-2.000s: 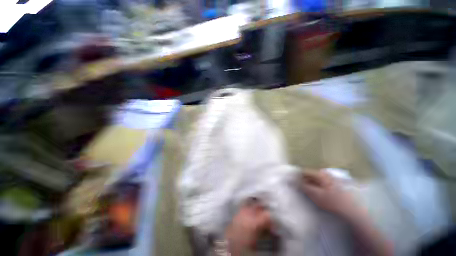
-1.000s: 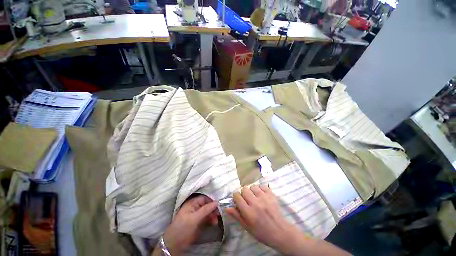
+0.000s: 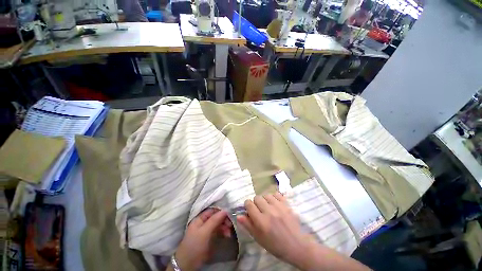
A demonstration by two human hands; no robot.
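The khaki garment body (image 3: 264,145) lies spread on the table with its striped lining (image 3: 164,169) puffed up over it. A dark oval armhole opening (image 3: 224,246) shows at the lining's lower edge. My left hand (image 3: 203,238) pinches the cloth at that opening's edge. My right hand (image 3: 275,225) is just right of it, fingers curled around a small shiny tool (image 3: 239,210) whose tip lies at the edge; most of it is hidden. A white care label (image 3: 283,181) lies above my right hand.
A second khaki and striped garment (image 3: 364,143) lies at the right. Printed papers (image 3: 63,122), a tan pad (image 3: 31,156) and a smartphone (image 3: 44,235) are at the left. Sewing tables (image 3: 116,39) and a carton (image 3: 248,74) stand beyond; a grey pillar (image 3: 423,69) stands right.
The earliest frame is blurred, with the hands over the lining. Since one second ago, both hands have stayed at the opening's edge with small finger shifts; the view has tilted slightly.
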